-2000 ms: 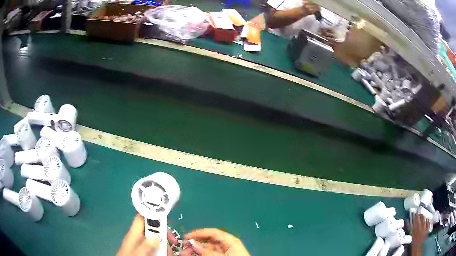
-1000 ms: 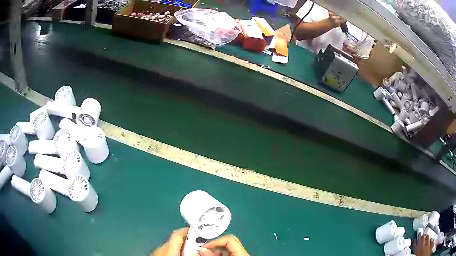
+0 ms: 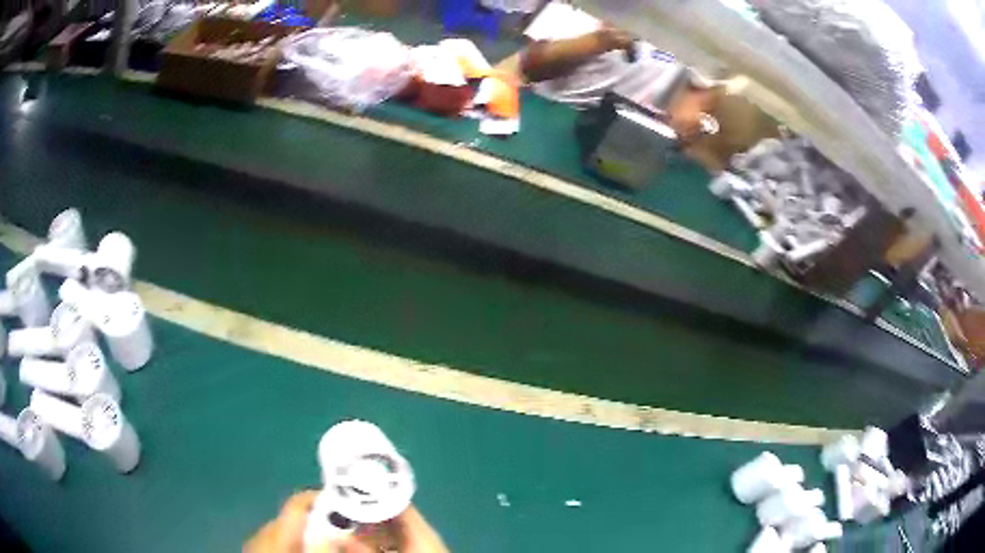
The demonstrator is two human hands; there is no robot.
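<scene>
A white handheld fan body [image 3: 367, 470] stands in my hands at the bottom centre, its round open face with a ring and hub turned towards me. My left hand [image 3: 285, 527] is closed around the handle, just below the head. My right hand [image 3: 416, 533] is at the right of the neck, its fingers partly hidden behind the head and cut off by the bottom edge. Whether it holds a small part cannot be seen. The lower handle is out of the picture.
White fan bodies [image 3: 106, 423] lie piled at the left, and more [image 3: 785, 499] at the right. Small white bits [image 3: 572, 502] lie on the bench. A pale strip [image 3: 432, 378] borders the green conveyor [image 3: 432, 270]. Across it are a carton of fan bodies [image 3: 799, 205] and a person's arm.
The view has shifted, so the scene sits further left. The fan head is more upright with its face towards me. The other person's hand at the right pile is gone from view.
</scene>
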